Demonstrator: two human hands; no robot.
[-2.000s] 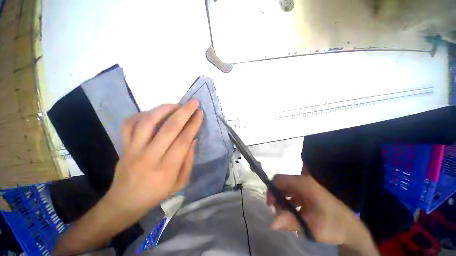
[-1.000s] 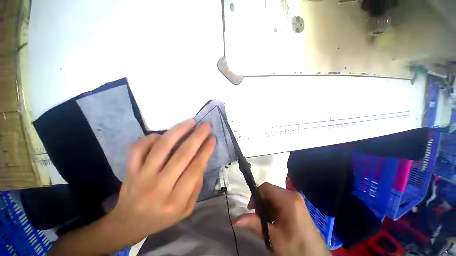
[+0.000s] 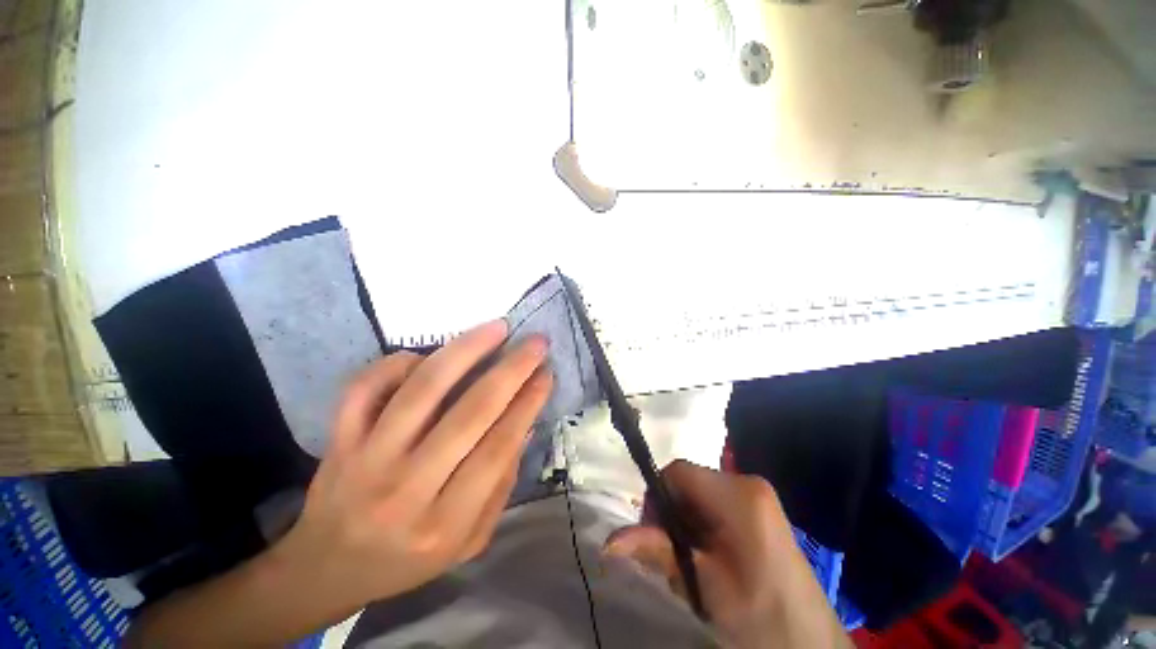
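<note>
A grey-blue garment panel (image 3: 571,365) with a dark line along its pointed tip lies at the front edge of the white table. My left hand (image 3: 437,463) lies flat on it, fingers pointing to the tip. My right hand (image 3: 729,539) grips black fabric scissors (image 3: 624,416). The blades run along the panel's right edge up to its tip and look nearly closed. A further part of the cloth, black with a grey-blue strip (image 3: 298,323), spreads at the left, partly under my left hand.
The machine bed (image 3: 811,140) with a brown rounded corner piece (image 3: 584,178) is at the upper right. A printed ruler (image 3: 875,307) runs along the table. Dark cloth (image 3: 811,444) hangs at the right front edge. Blue baskets stand at right (image 3: 944,463) and lower left (image 3: 51,571).
The view has shifted. The scissors have moved up along the panel's right edge to its tip. My left hand still presses on the panel, whose visible part is smaller.
</note>
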